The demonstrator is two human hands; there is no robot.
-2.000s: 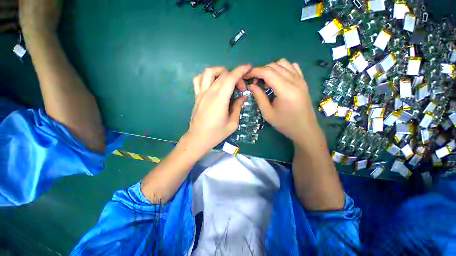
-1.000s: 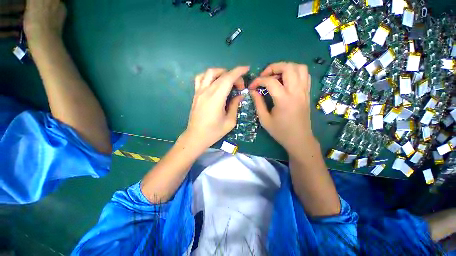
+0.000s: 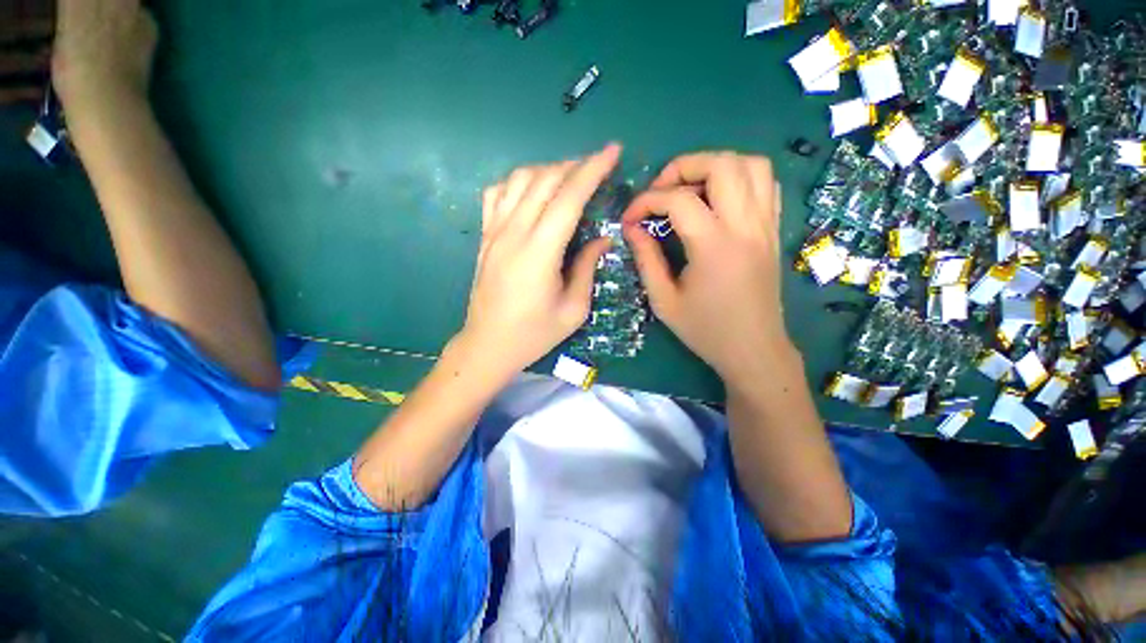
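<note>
A circuit board panel (image 3: 616, 308) lies on the green mat between my hands, its upper end partly hidden by my fingers. A battery cell (image 3: 574, 371) with a yellow band hangs off its lower left end. My left hand (image 3: 534, 245) is at the panel's left edge, thumb and forefinger apart, the forefinger pointing up past the panel. My right hand (image 3: 714, 239) is at its upper right, thumb and forefinger pinched together at the edge. A small white-outlined loop (image 3: 659, 227) shows by the right fingers; what they pinch is too small to tell.
A pile of board panels with cells (image 3: 1024, 207) covers the right. A pile of black parts (image 3: 509, 13) is at the far edge, a single loose part (image 3: 582, 88) nearer. Another person's arm (image 3: 163, 214) is at left; a forearm shows lower right.
My left thumb and forefinger have spread apart, the forefinger now straighter. My right hand has shifted slightly left and pinches more tightly. The forearm at lower right has come into view.
</note>
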